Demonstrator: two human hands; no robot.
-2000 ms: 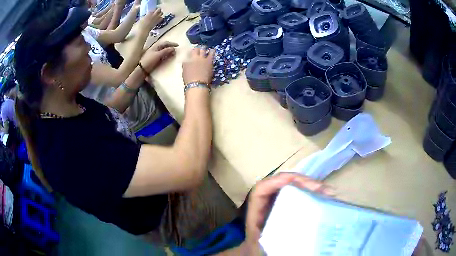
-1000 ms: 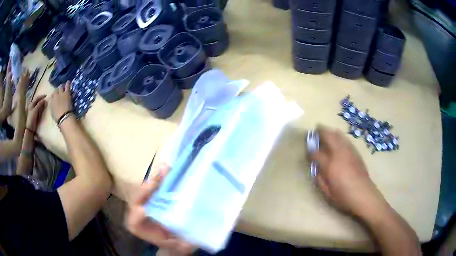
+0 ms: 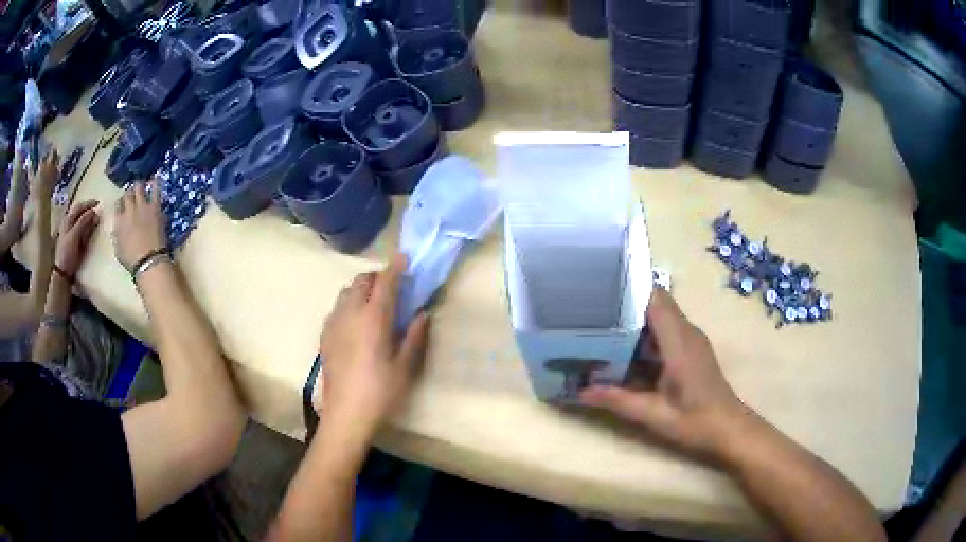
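The retail box (image 3: 582, 355) stands on the table with its top open towards me. Its flap is up, the inside is grey-white and looks empty, and the dark product picture faces me. My right hand (image 3: 678, 381) grips its lower right side. A small white-and-dark fitting (image 3: 661, 278) shows at my right fingertips, partly hidden. My left hand (image 3: 365, 344) is slightly blurred, with thumb and fingers around the lower end of the pale limp bag (image 3: 436, 212), left of the box.
Dark plastic housings (image 3: 332, 182) are heaped at left; stacked housings (image 3: 731, 116) stand at back right. A pile of small fittings (image 3: 773, 277) lies at right. Another person's hand (image 3: 140, 224) is at more fittings (image 3: 182, 196) on the left. The tan table (image 3: 508, 450) curves along its front edge.
The box has gone from tilted in my left hand to upright on the table, open end up. My right hand has moved left onto it; my left hand has moved to the pale bag.
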